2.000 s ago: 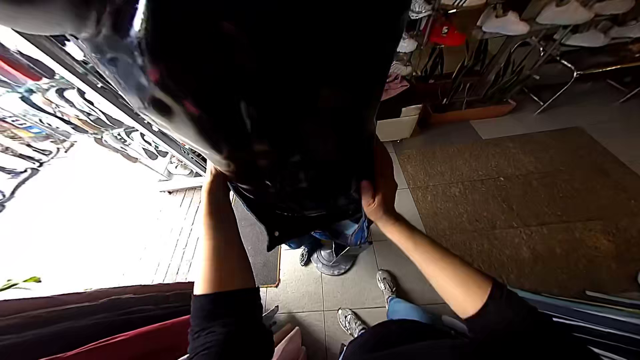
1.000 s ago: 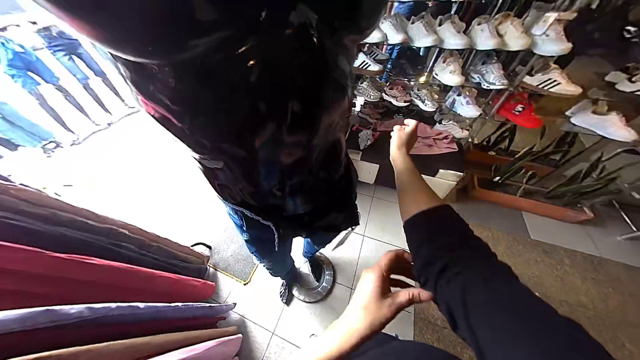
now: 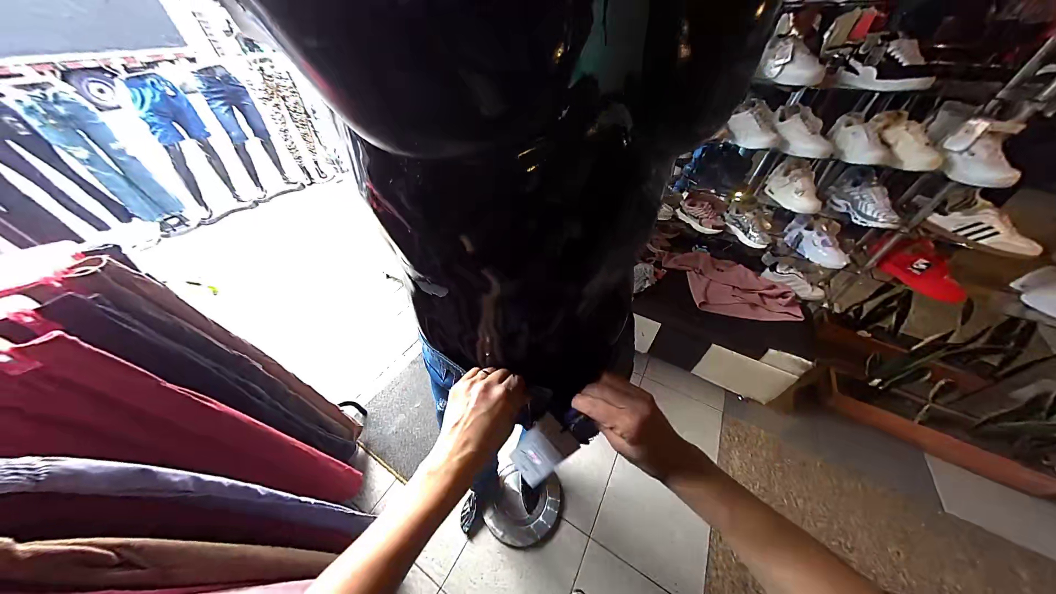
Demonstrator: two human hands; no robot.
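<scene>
A glossy black mannequin torso [image 3: 528, 223] fills the upper middle of the view. At its lower front, my left hand [image 3: 485, 408] has its fingers curled on dark fabric near the waist of blue jeans [image 3: 440, 375]. My right hand [image 3: 631, 417] pinches dark fabric [image 3: 580, 421] on the other side, a short gap from the left. A white paper tag [image 3: 540, 454] hangs between and below the two hands. The mannequin stands over a round metal base [image 3: 528, 516] on the tiled floor.
Trousers on hangers [image 3: 165, 396] line the left side. Sneakers on racks [image 3: 858, 140], a pink garment [image 3: 734, 289], a red cap [image 3: 920, 268] and a long planter [image 3: 932, 437] are at right. Jeans on display forms [image 3: 165, 115] stand outside. A brown mat [image 3: 792, 495] lies lower right.
Both hands are now at the mannequin's lower front on the dark fabric; one second ago a hand reached toward the shoe side, away from it. The white tag now shows between them.
</scene>
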